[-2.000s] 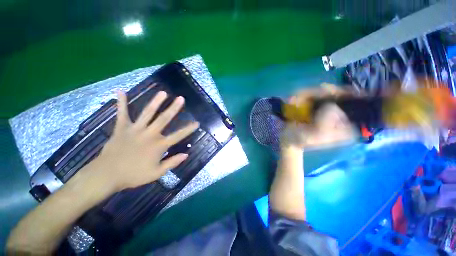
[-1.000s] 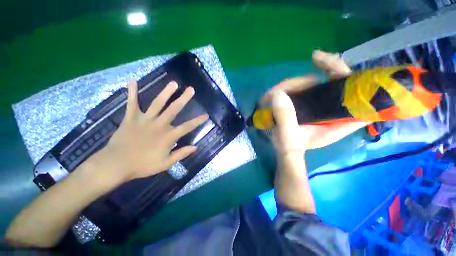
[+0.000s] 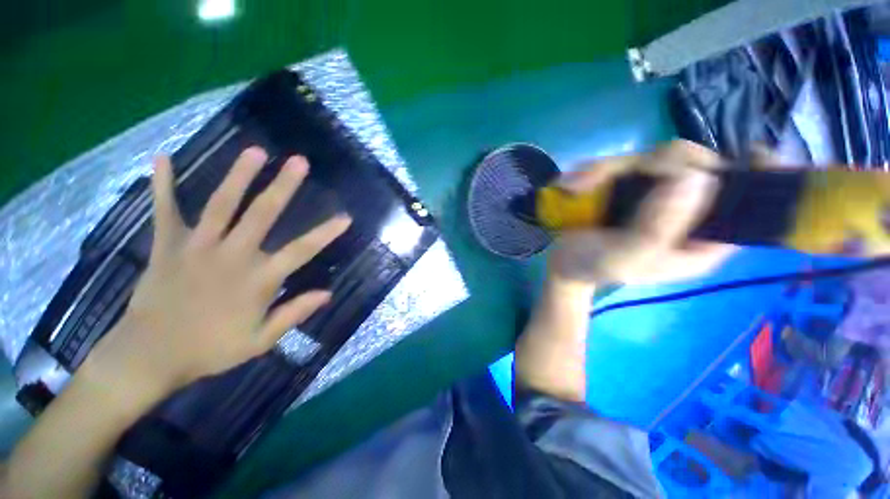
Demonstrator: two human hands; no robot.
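The black plastic housing [image 3: 332, 161] lies slanted on the silvery bubble wrap sheet [image 3: 436, 283]. Brass-coloured points show at its right corners. My left hand [image 3: 210, 283] lies on the housing, palm down with fingers spread, holding nothing between them. My right hand [image 3: 644, 219], blurred, is closed around the electric screwdriver [image 3: 747, 207], which has a black grip and yellow nose and runs out past the right edge. Its nose points left, over the right side of the round dark screw dish [image 3: 509, 200]. The tip is too blurred to tell whether it holds a screw.
The green bench [image 3: 468, 58] extends beyond the housing. A grey metal post [image 3: 742, 34] slants at the upper right, above a stack of black pieces with pale sheets [image 3: 727, 102]. The screwdriver cord [image 3: 683, 292] trails right. Blue stools [image 3: 698, 429] stand on the floor at the lower right.
The screwdriver has moved from the housing's right corner to the dish, which shows again. The housing and my left hand appear farther left as the view shifts.
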